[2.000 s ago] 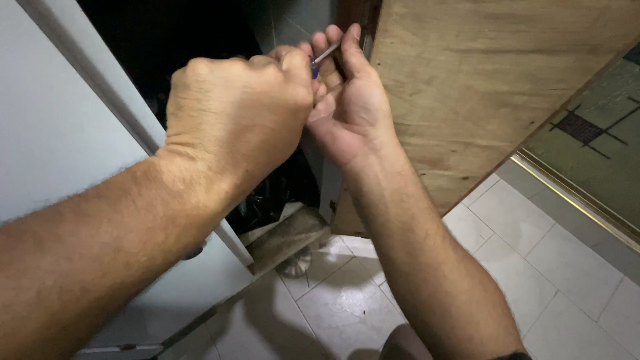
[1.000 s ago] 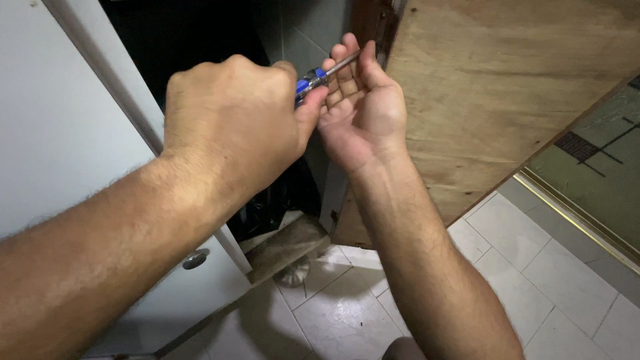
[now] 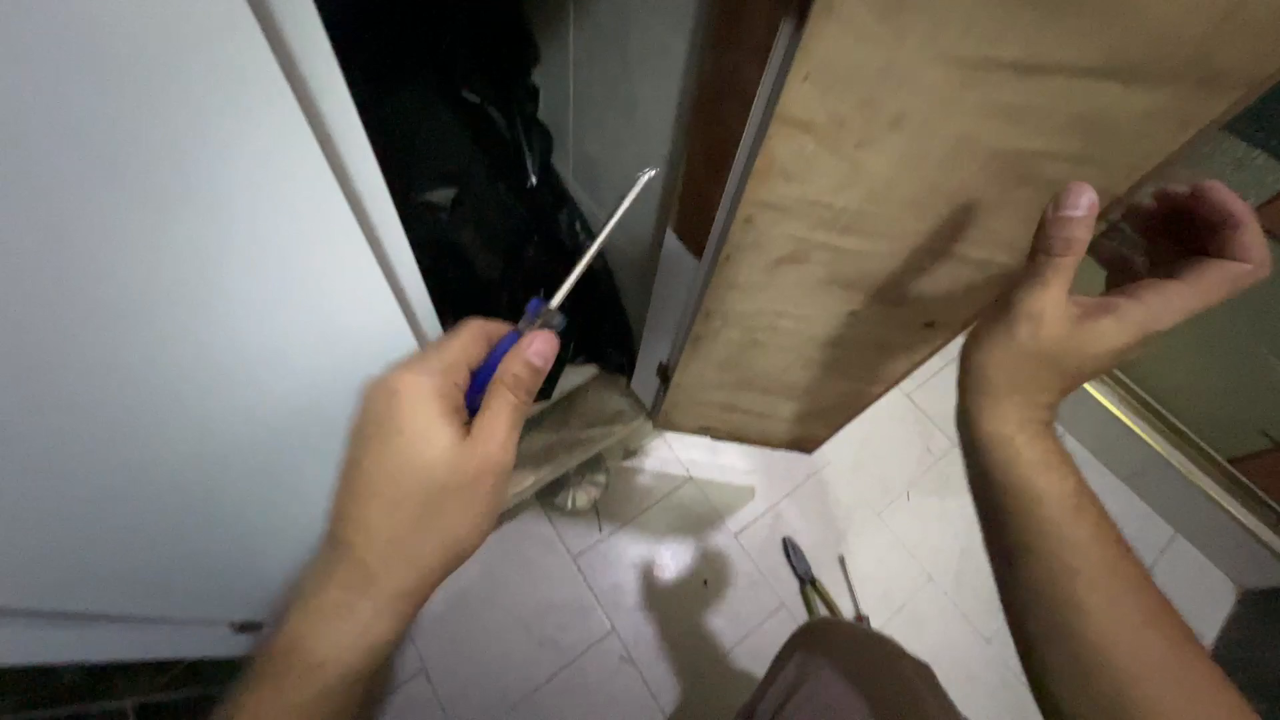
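Observation:
My left hand is closed around the blue handle of a screwdriver, whose metal shaft points up and right in front of the dark cabinet opening. My right hand is raised at the right edge of an unpainted wooden door panel. Its thumb is apart from its curved fingers, and nothing shows in it; whether it touches the panel is unclear. A shadow falls on the wood to the left of that thumb.
On the tiled floor lie pliers and a thin tool with a metal shaft, near my knee. A white door stands at left. A round cabinet foot shows under the cabinet's bottom edge.
My hands have moved apart: the right one has left the screwdriver's shaft and is now far to the right. The left hand still holds the handle. Pliers have come into view on the floor.

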